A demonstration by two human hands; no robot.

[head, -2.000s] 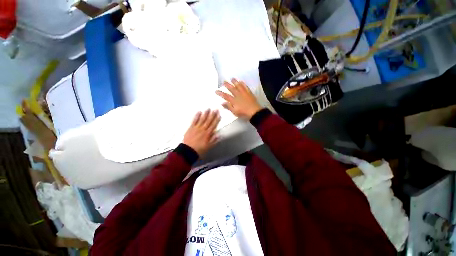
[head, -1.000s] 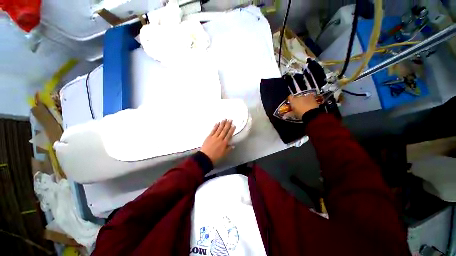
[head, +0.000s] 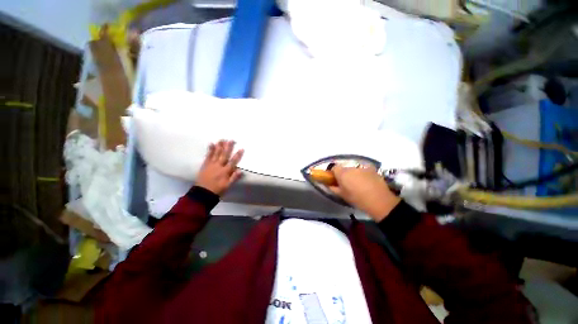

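A white garment piece [head: 279, 142] lies along the padded sleeve board [head: 166, 140], its dark-looking edge showing along the near side. My right hand [head: 362, 186] grips the orange handle of the steam iron [head: 342, 162], whose pointed end faces left. The iron is over the near right part of the garment piece; whether it touches the cloth cannot be told. My left hand [head: 220, 168] rests flat on the cloth's near edge, left of the iron, fingers slightly apart and holding nothing.
A blue support [head: 243, 54] crosses the ironing table [head: 421, 69] behind the board. Crumpled white cloth [head: 339, 25] lies at the far side. The black iron rest [head: 442, 155] is at right, with the yellow hose [head: 523, 199]. Cardboard [head: 109, 88] and white scraps [head: 101, 183] are at left.
My right hand has taken the iron from its black rest and brought it left over the board. My left hand has moved left along the cloth's near edge. The camera view has shifted.
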